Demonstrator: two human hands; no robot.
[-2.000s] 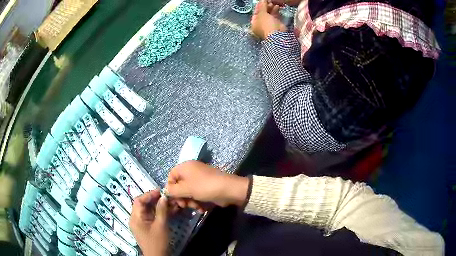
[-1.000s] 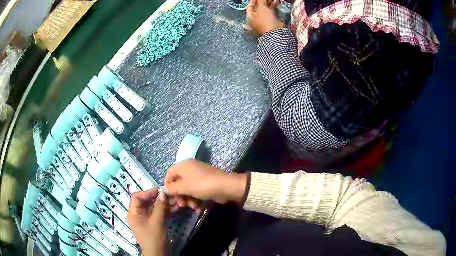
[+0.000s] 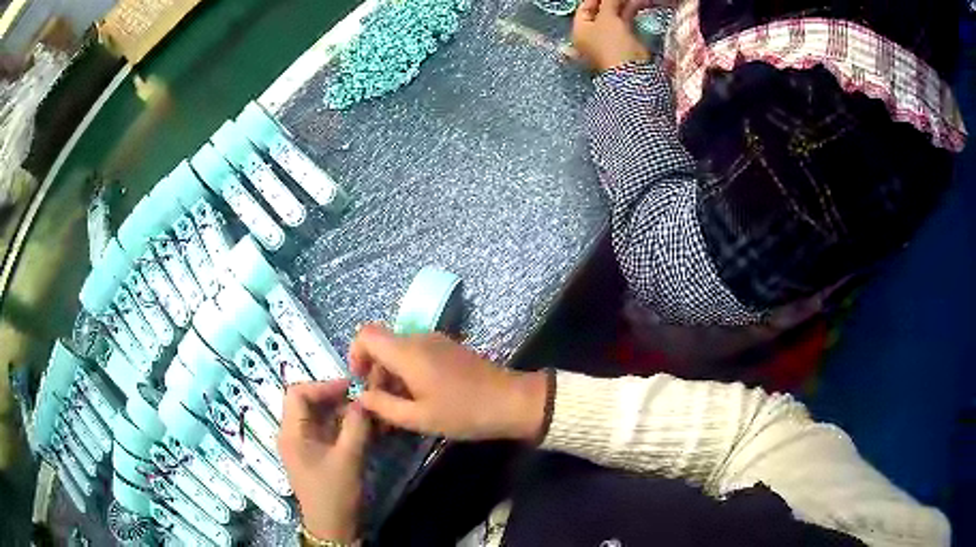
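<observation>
My left hand [image 3: 324, 454] and my right hand [image 3: 444, 385] meet at the fingertips over the near edge of the bench. A tiny teal piece [image 3: 355, 389] is pinched between them, too small to make out clearly. One handheld fan [image 3: 428, 299] lies just beyond my right hand, its teal head showing and its handle hidden by the hand. Rows of teal and white fan bodies [image 3: 230, 310] stand close together to the left of my hands, with thin red and dark wires on their handles.
A heap of small teal parts [image 3: 391, 48] lies at the far side of the shiny grey mat [image 3: 460, 182]. A green conveyor belt [image 3: 203, 102] runs along the left, with cardboard [image 3: 145, 24] beyond. A co-worker in a checked sleeve [image 3: 653, 192] is at the right, a hand near another fan.
The view has shifted slightly, so the bench appears further right and higher. My hands stay together; my right fingers have moved slightly, and the teal piece shows more clearly.
</observation>
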